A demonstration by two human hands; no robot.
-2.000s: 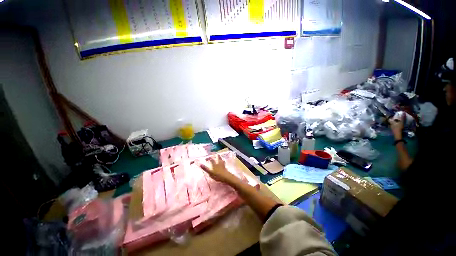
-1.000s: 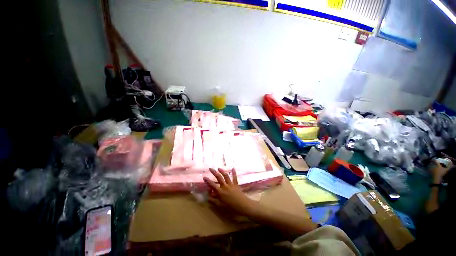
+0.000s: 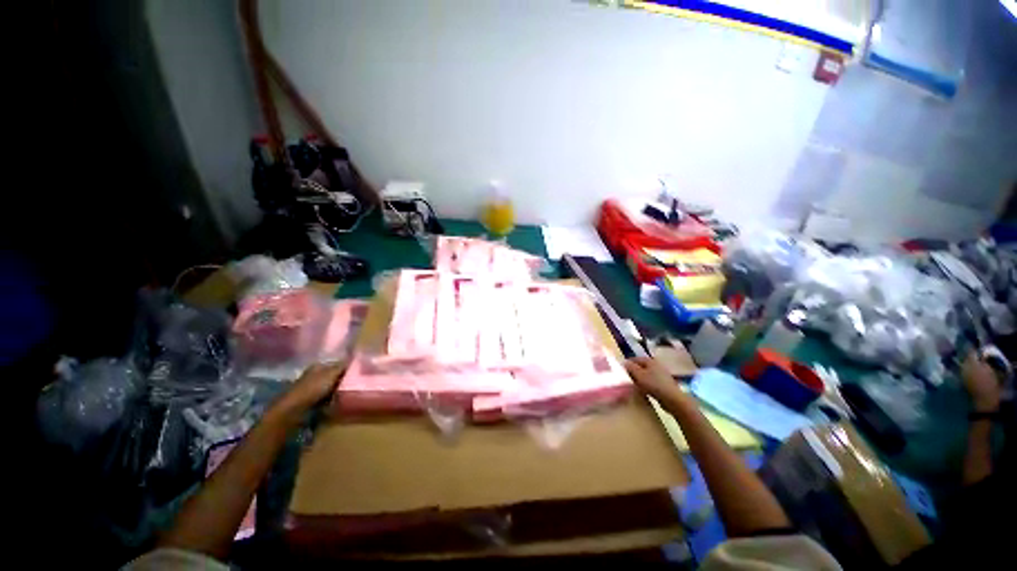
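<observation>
Pink foam pieces in clear, crinkled film [image 3: 491, 335] lie stacked on a brown cardboard sheet [image 3: 480, 463]. My left hand [image 3: 317, 386] is at the sheet's left edge, beside the pink stack, and my right hand [image 3: 654, 379] is at its right edge. Both hands seem to grip the sheet's sides; the fingertips are partly hidden. Below the sheet's front edge, a dark gap, some pink and another cardboard layer show. A lit phone lies at the lower left, mostly hidden by my left forearm.
Bagged pink pieces [image 3: 277, 323] and dark bagged items [image 3: 184, 357] lie left. A long black bar [image 3: 602, 292], papers [image 3: 749, 406], a red-blue dispenser [image 3: 783, 378] and a taped box [image 3: 853, 485] are right. Red bins [image 3: 658, 245] stand behind. Another person's hand [image 3: 981, 381] is at far right.
My left hand has come into view at the left edge. My right hand has moved from the pink stack's front to the right edge. The sheet's front edge appears higher, and the phone is now mostly covered.
</observation>
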